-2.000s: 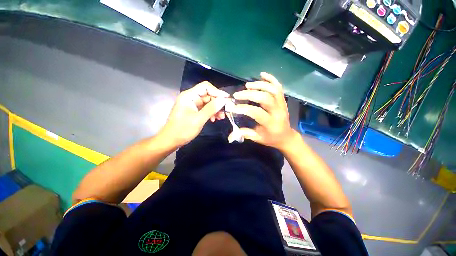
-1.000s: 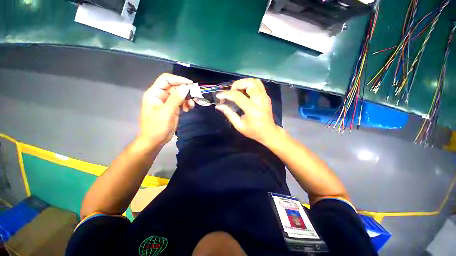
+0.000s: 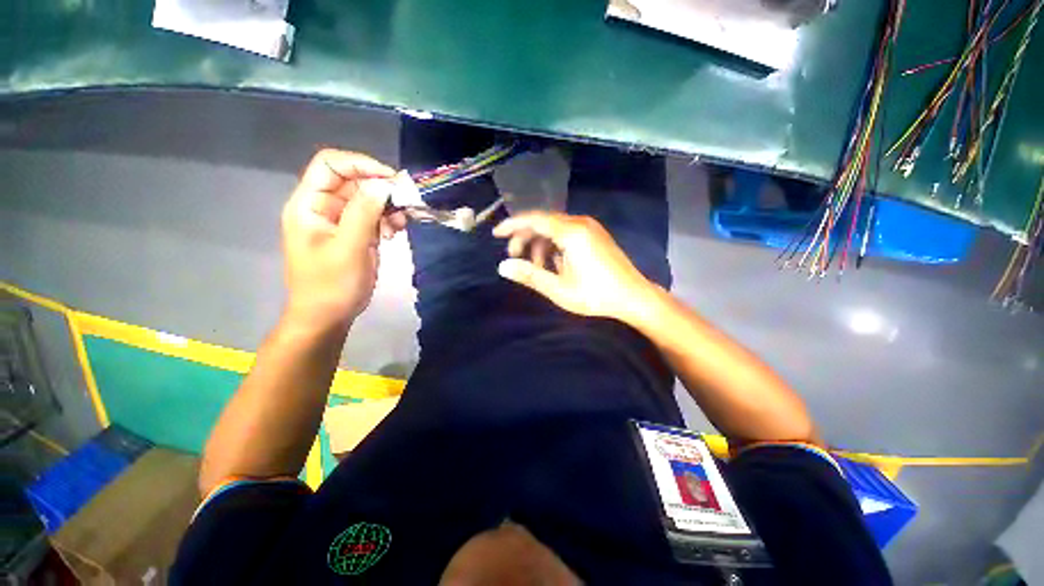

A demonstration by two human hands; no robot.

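My left hand (image 3: 332, 235) pinches a small white connector housing (image 3: 405, 191) between thumb and fingers, above my dark-clothed lap. Several thin coloured harness wires (image 3: 464, 169) fan from the housing to the right, towards the bench edge. A pale strip (image 3: 441, 215) with a small whitish lump at its end also sticks out to the right from the housing. My right hand (image 3: 578, 266) is just right of this end, slightly blurred, fingers curled and apart, with nothing clearly held in it.
The green bench (image 3: 458, 69) runs across the top, with pale machine plates (image 3: 710, 32) at its edge of view. Loose wire bundles (image 3: 853, 172) hang over the bench edge at right, above a blue bin (image 3: 847, 223). A cardboard box (image 3: 149, 515) stands at lower left.
My left hand has moved left with the housing. My right hand has come off the wires and sits lower, apart from them. The view has shifted, so the machines show less.
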